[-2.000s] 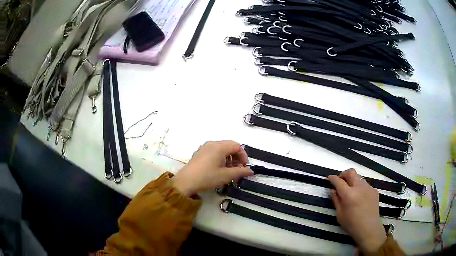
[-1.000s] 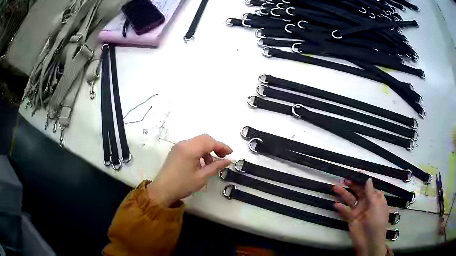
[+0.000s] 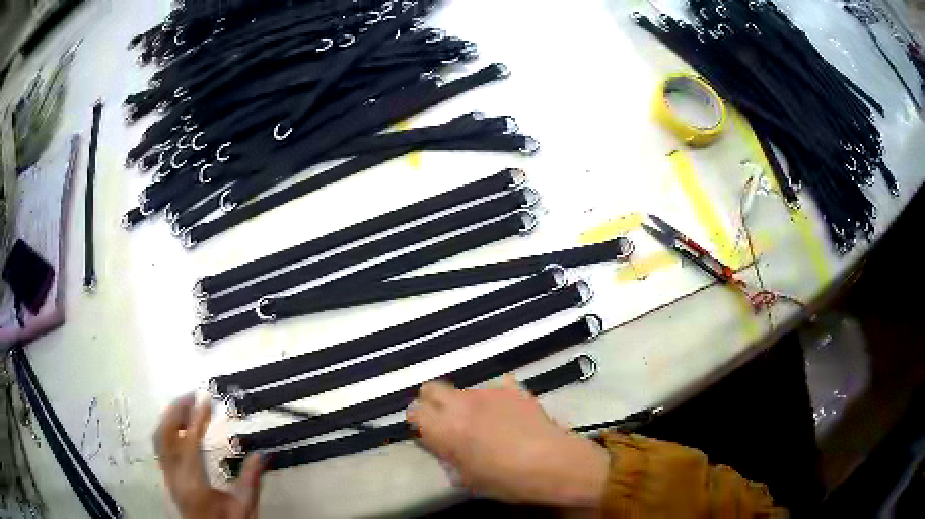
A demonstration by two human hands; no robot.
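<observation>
Black webbing straps with a silver ring at each end lie in slanting rows on the pale table; one nearby strap [image 3: 375,352] shows clearly. My left hand [image 3: 188,461] is at the lower left, blurred, fingers apart, beside the left ends of the nearest straps. My right hand [image 3: 487,436] lies over the nearest straps, its fingers closed on a black strap; a dark strap end [image 3: 619,420] shows beyond the hand near the table edge. The palm side of my right hand is hidden.
A large strap heap [image 3: 304,81] lies at the back left, another [image 3: 791,101] at the back right. Yellow tape roll [image 3: 691,108], snips [image 3: 695,250] and orange-red cord [image 3: 763,298] are at the right. At the left are a black phone-like thing [image 3: 28,276], a pinkish pad [image 3: 46,213] and separate straps [image 3: 63,436].
The view has swung right, bringing the tape roll, snips and right heap into sight. My right hand has turned over and closed on a strap. My left hand remains apart from the straps.
</observation>
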